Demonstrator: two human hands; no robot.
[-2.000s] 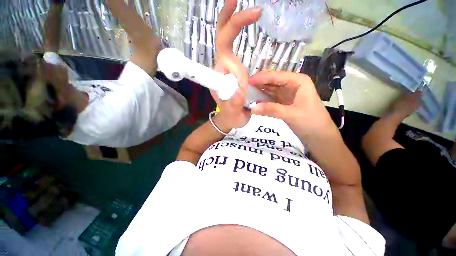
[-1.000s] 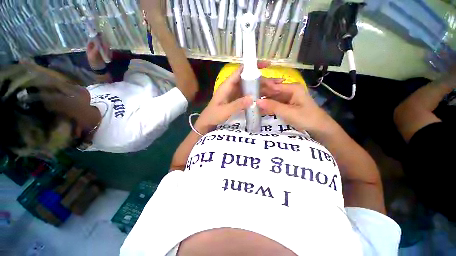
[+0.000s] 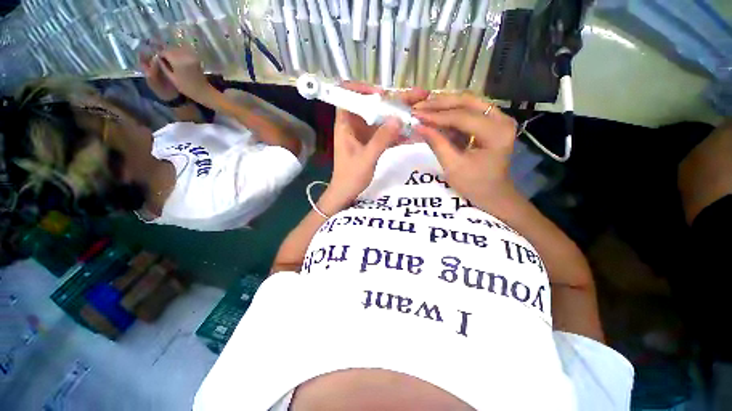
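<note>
A white wand device (image 3: 347, 98) with a round head is held between my two hands in front of my chest, its head pointing up and to the left. My left hand (image 3: 361, 144) is around the grey-white body below the neck, its thumb on the near side. My right hand (image 3: 473, 136), with rings on it, has thumb and fingertips pressed on the body beside the left thumb. The lower end of the body is hidden by the fingers. Whether a small part is at the fingertips cannot be told.
Rows of wand units (image 3: 385, 48) lie on the bench ahead. Blue-handled nippers (image 3: 263, 52) lie among them. A black block (image 3: 526, 60) with a white lead (image 3: 569, 112) is at the bench edge. A coworker (image 3: 217, 172) sits at left; another person's arm (image 3: 706, 164) is at right.
The wand has swung from upright to a leftward tilt and is held higher. A yellow thing behind my hands has gone from view. The coworker's arm has drawn back from the bench.
</note>
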